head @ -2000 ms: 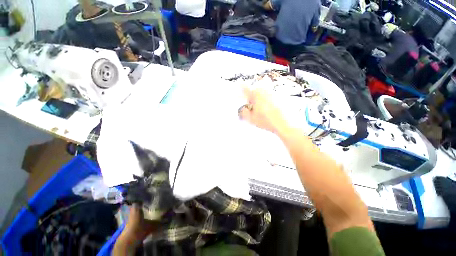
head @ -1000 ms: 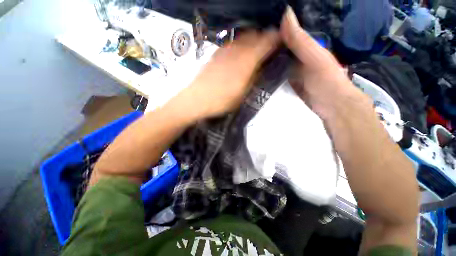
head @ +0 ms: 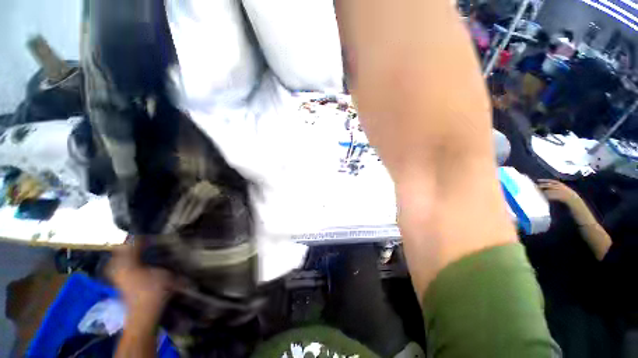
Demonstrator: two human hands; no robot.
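Note:
The plaid shell fabric (head: 210,217) hangs bunched and blurred at the left centre, in front of the table. White lining (head: 217,56) hangs beside it from the top edge of the picture and reaches down over the table's front edge. My left hand (head: 140,280) is low at the left against the plaid cloth, blurred; its fingers are not clear. My right forearm rises through the top edge, so my right hand is out of the picture.
The white sewing table (head: 336,203) has scraps on it. The blue crate (head: 63,314) is low left. Another sewing machine (head: 42,154) stands far left. The sewing machine at right is mostly hidden behind my right arm. Another person's hand and forearm (head: 580,217) show at the right.
The garment has been lifted and opened, with white lining now high in view. My left hand has dropped low left; my right arm has gone up out of the top. The view has shifted.

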